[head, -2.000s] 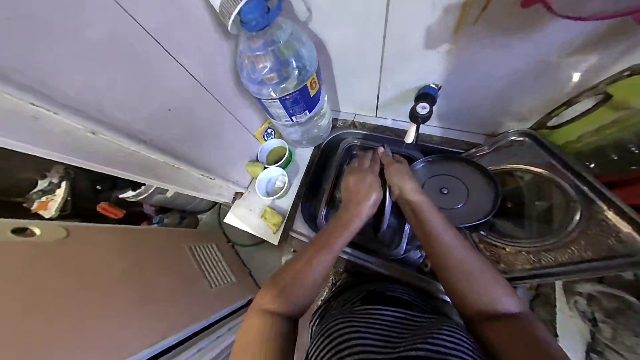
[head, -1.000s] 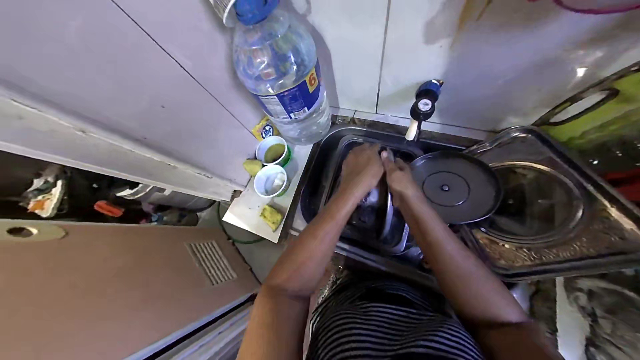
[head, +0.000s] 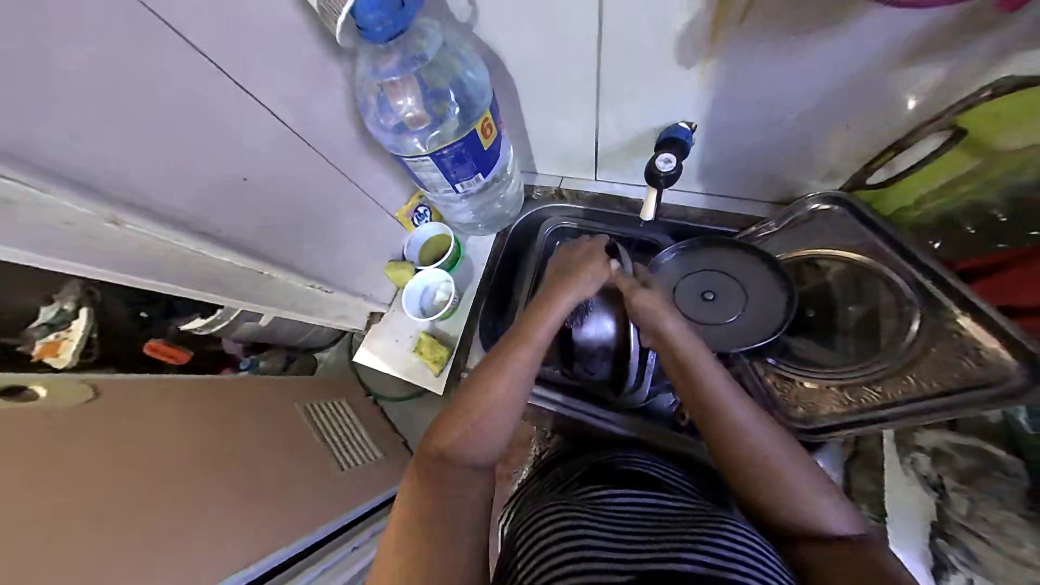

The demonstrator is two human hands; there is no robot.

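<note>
A shiny metal pot stands tilted on its side in the dark sink basin, its rim toward the right. My left hand is at the pot's far upper part, fingers bent; whether it holds anything is hidden. Dark, wiry material, perhaps a scourer, shows just below that hand. My right hand is closed on the pot's rim or handle, close beside the left. Right of my hands, a round dark lid or pan overlaps the basin's edge. The tap is beyond the hands, against the wall.
A large water bottle stands behind the left ledge. On the ledge are two tubs, a yellow sponge and another sponge piece. A glass lid lies on the drainboard. A green board leans at the right.
My left hand has moved a little toward the wall along the pot. More of the pot's shiny side shows between my arms than two seconds ago.
</note>
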